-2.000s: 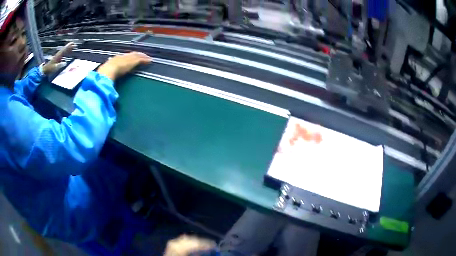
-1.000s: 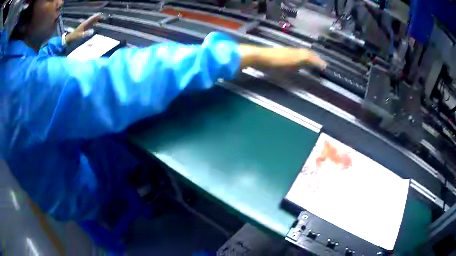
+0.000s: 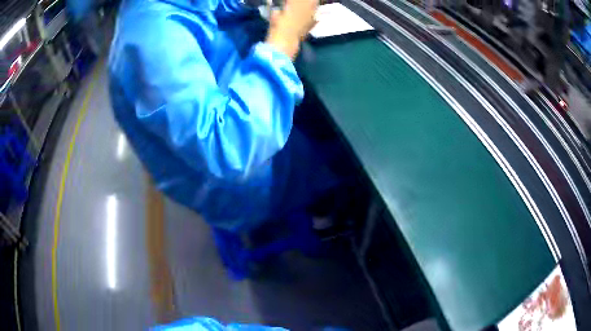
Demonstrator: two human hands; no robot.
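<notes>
The white parts tray (image 3: 522, 322) is at the bottom right, cut off by the frame's edge. Small orange-red copper parts (image 3: 547, 298) lie heaped and scattered on it. The black fixture is out of the picture. Neither of my hands is in view. A bit of light blue sleeve (image 3: 194, 324) shows at the bottom edge.
A person in a blue smock (image 3: 201, 97) sits at the bench, a hand (image 3: 293, 26) by a second white tray (image 3: 340, 21). The green bench top (image 3: 421, 142) runs between the trays. Conveyor rails (image 3: 479, 123) curve along its right side. Grey floor with a yellow line is left.
The view has swung left; my tray has moved to the bottom right corner and the fixture has left the picture. The neighbour's arm, reaching over the conveyor before, is now back near the second tray.
</notes>
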